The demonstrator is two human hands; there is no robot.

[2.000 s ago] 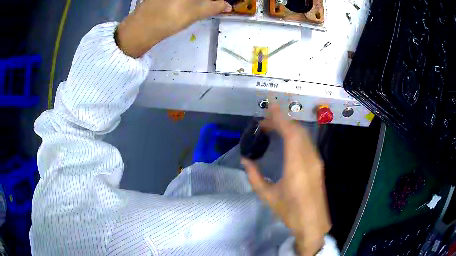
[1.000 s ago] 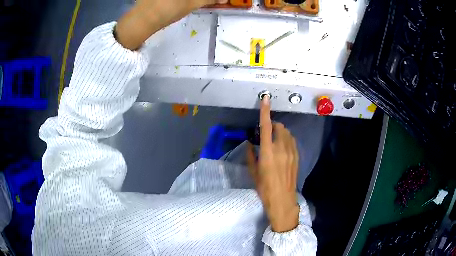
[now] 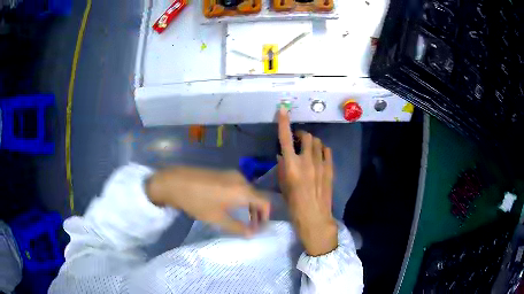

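My right hand (image 3: 307, 178) has its index finger on a green-lit push button (image 3: 285, 105) on the machine's front panel. A black housing (image 3: 297, 143) shows partly between the index and the other fingers of that hand; most of it is hidden. My left hand (image 3: 221, 198) is blurred over my lap, left of the right hand, with its fingers bent. Whether it holds anything cannot be told. Two orange-brown fixtures (image 3: 232, 8) with dark centres are cut off by the top edge.
The machine panel (image 3: 189, 106) also carries a silver button (image 3: 317, 106) and a red emergency stop (image 3: 352, 110). A red labelled stick (image 3: 170, 15) lies on the machine top. Black stacked trays (image 3: 402, 63) overlap its right corner. Dark red parts (image 3: 464, 192) lie on the green mat (image 3: 439, 166).
My left hand has come down from the fixtures to above my lap. My right hand has moved from holding the housing in the air to the button, which now shows green. The view has shifted.
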